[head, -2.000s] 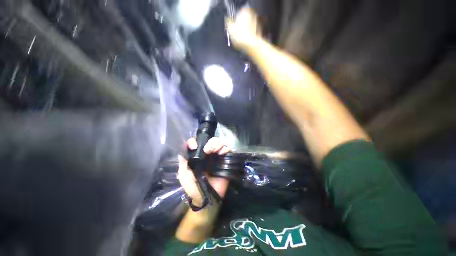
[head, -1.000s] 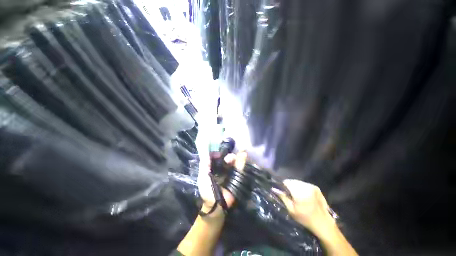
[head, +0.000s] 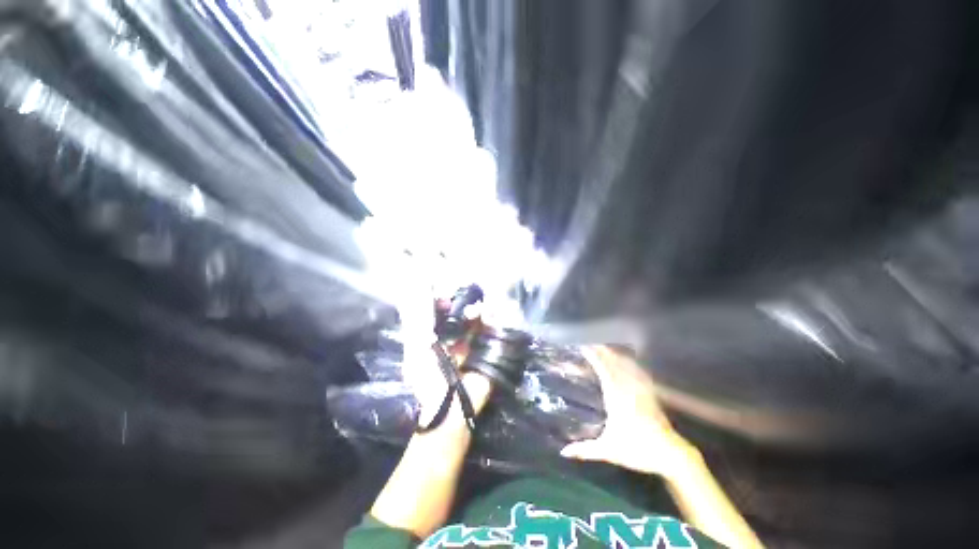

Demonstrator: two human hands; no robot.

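Note:
My left hand (head: 472, 375) is low in the middle, partly washed out by glare. It is closed around a black flashlight (head: 462, 306) with a wrist strap, and lies against the bagged garment bundle. The dark garment bundle (head: 548, 397) in shiny clear film lies in front of my body. My right hand (head: 628, 413) rests on the bundle's right end, thumb apart below and fingers above. Whether its fingertips go round the film is blurred.
Tall dark bagged garments hang close on the left (head: 247, 139) and the right (head: 687, 161). A strongly glaring white strip (head: 419, 161) runs between them. A shiny film-covered pile (head: 376, 407) is left of my left forearm.
My raised right hand has come down to the bundle, and since one second ago it lies at its right end with the thumb spread. The bundle now lies more level. The view has shifted.

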